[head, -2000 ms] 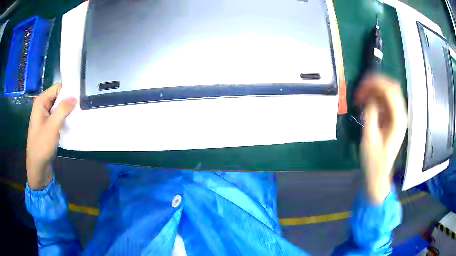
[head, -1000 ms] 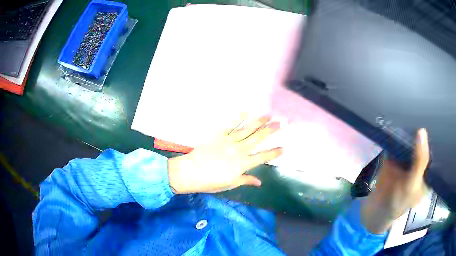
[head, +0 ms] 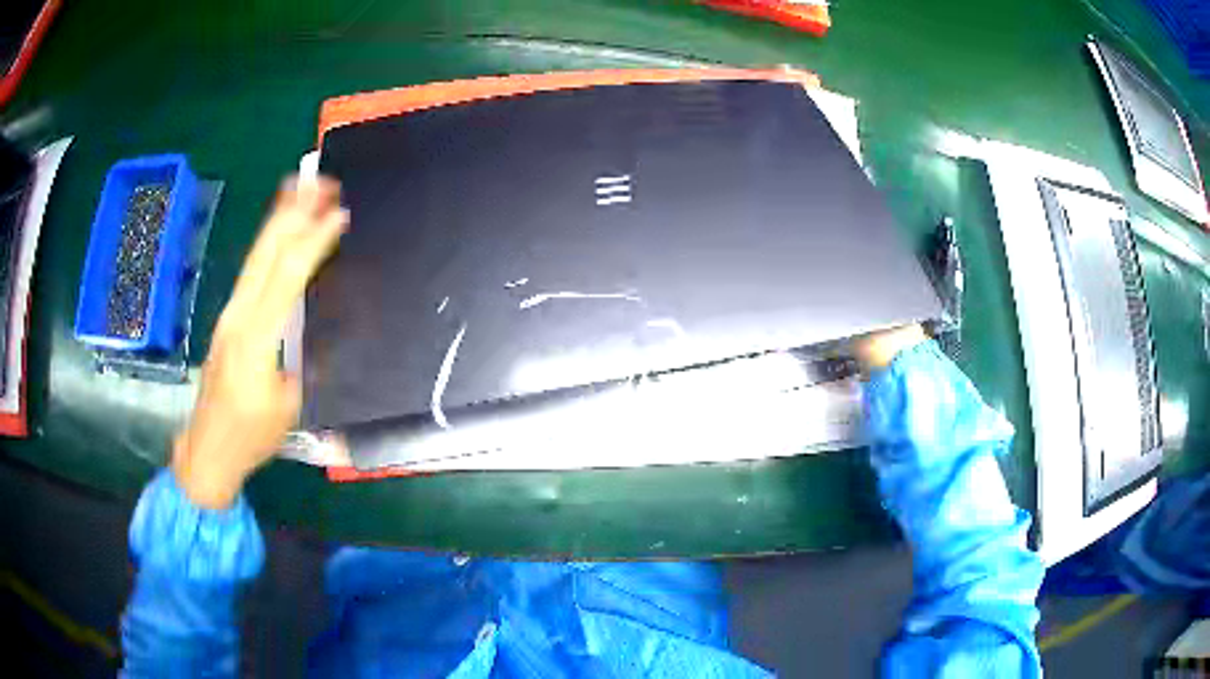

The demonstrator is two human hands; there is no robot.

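Note:
A dark closed laptop (head: 557, 252) lies lid side up over a white foam sheet (head: 743, 425) with a red-orange board (head: 557, 90) beneath it. A light logo shows on its lid. Its right front corner is tilted up. My left hand (head: 259, 345) is slightly blurred beside the laptop's left edge, fingers at the upper left side; whether it touches is unclear. My right hand (head: 892, 345) is mostly hidden under the laptop's raised right front corner, holding it up.
A blue box (head: 137, 252) of dark screws stands at left on a clear layer. The black screwdriver (head: 947, 285) lies right of the laptop, partly hidden. Another laptop (head: 1108, 345) lies on white foam at right, with a further one beyond. Part of a laptop shows at far left.
The laptop was underside up, then lifted to the right in my right hand; now it lies lid up over the sheet. My left hand has moved from the sheet to the laptop's left side.

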